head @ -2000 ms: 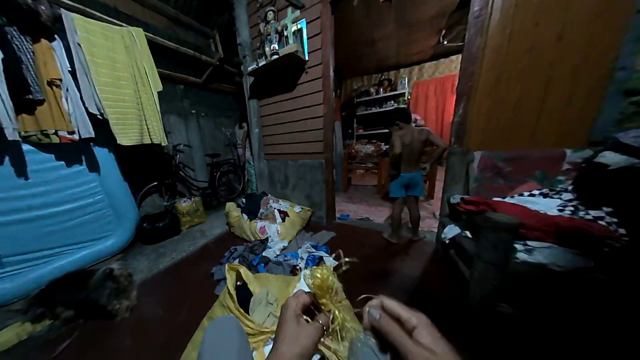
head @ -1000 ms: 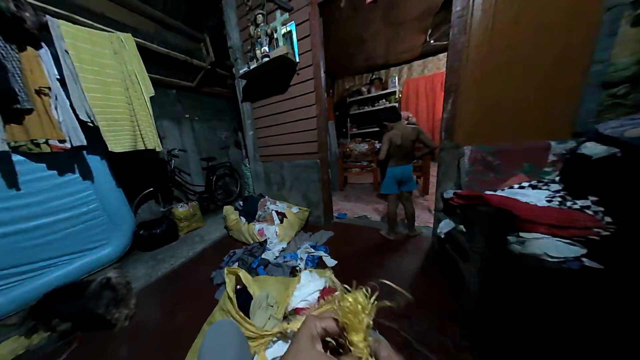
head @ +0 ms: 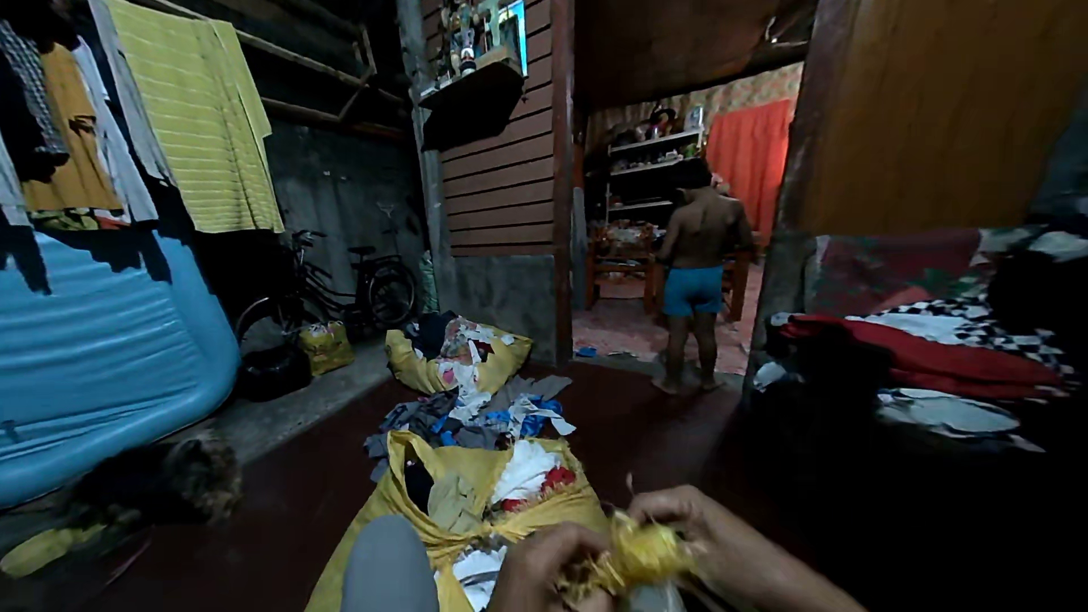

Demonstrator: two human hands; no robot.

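A bundle of shiny yellow plastic strands [head: 648, 552] is between my two hands at the bottom, somewhat blurred. My left hand [head: 552, 565] grips its lower left end, and my right hand [head: 693, 531] pinches its upper right side. Just left of and beyond the hands lies an open yellow sack [head: 387, 501] with white, red, grey and dark cloth in it. My knee [head: 389, 565] rests against the sack. Past it, a heap of grey and blue cloth scraps [head: 501, 416] covers part of the floor, touching a second yellow sack [head: 510, 353] of cloth.
A dark furry animal [head: 200, 476] lies at the left, by a blue inflated mattress [head: 110, 357]. Bicycles [head: 340, 285] stand along the back wall. A person [head: 701, 263] stands at the doorway, facing away. Folded cloths [head: 935, 357] are piled at the right.
The yellow strands were held more upright and now lie lower, sideways between my hands. My right hand, partly hidden behind the strands one second ago, shows plainly again.
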